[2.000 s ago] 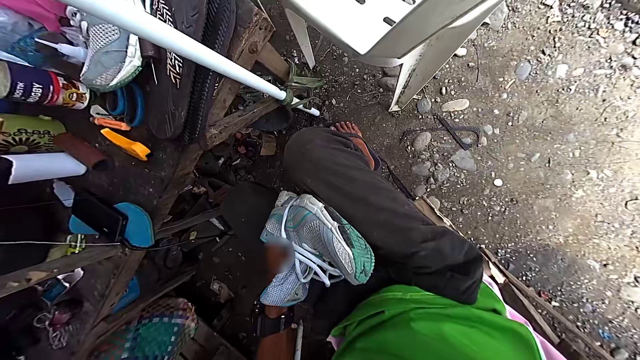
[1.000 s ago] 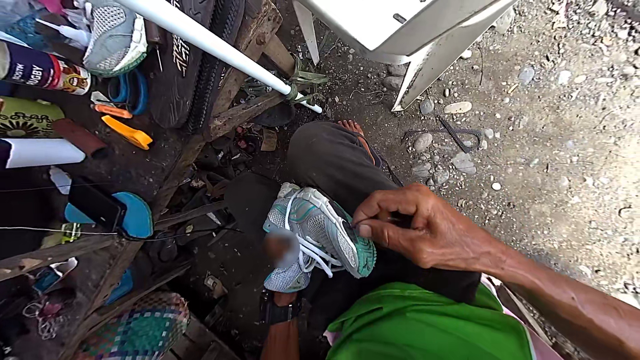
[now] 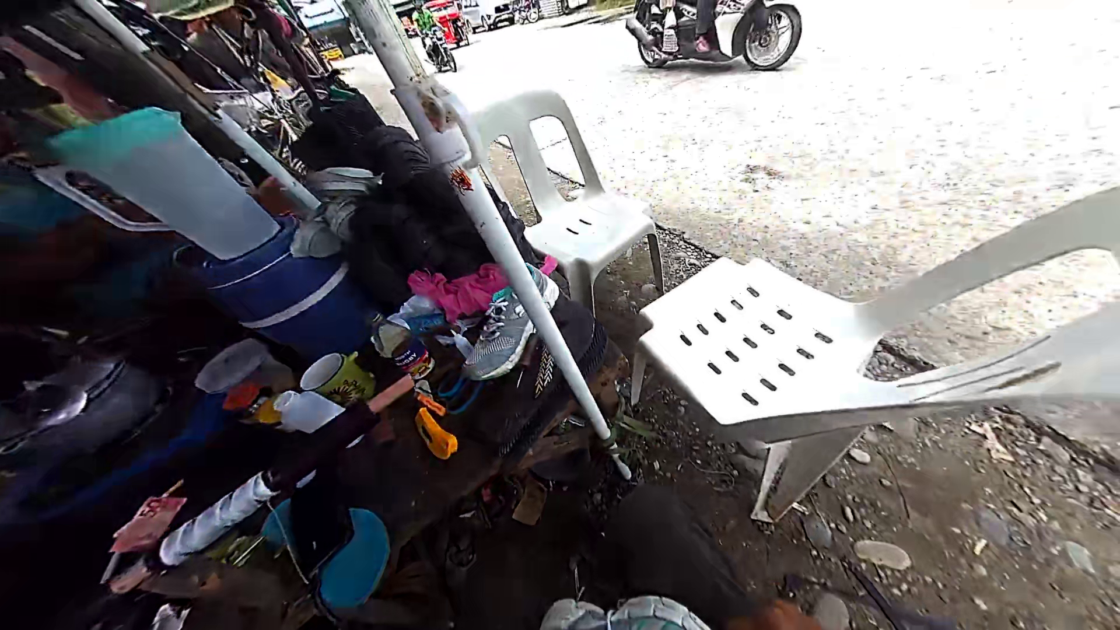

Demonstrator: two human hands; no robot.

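Observation:
At the bottom edge, the upper part of a grey and white mesh sports shoe (image 3: 652, 614) shows, cut off by the frame. Just right of it is a blurred patch of bare skin (image 3: 777, 617); whether it is my right hand or a foot cannot be told. My left hand is out of view. Above the shoe is my dark trouser leg (image 3: 669, 547). On the dark wooden bench (image 3: 464, 477) stand another grey sports shoe (image 3: 501, 339), an orange-yellow plastic-handled tool (image 3: 435, 435), blue-handled scissors (image 3: 461, 391) and a can (image 3: 409, 354).
A white pole (image 3: 525, 302) slants down past the bench. Two white plastic chairs (image 3: 744, 350) stand on stony ground. A blue bucket (image 3: 280, 284), a green mug (image 3: 339, 378) and a blue round object (image 3: 354, 560) are at the left. A motorcycle (image 3: 717, 31) is on the road.
The view has swung up towards the road. One second ago my right hand was at the side of the shoe on my lap; two seconds ago it was not in view.

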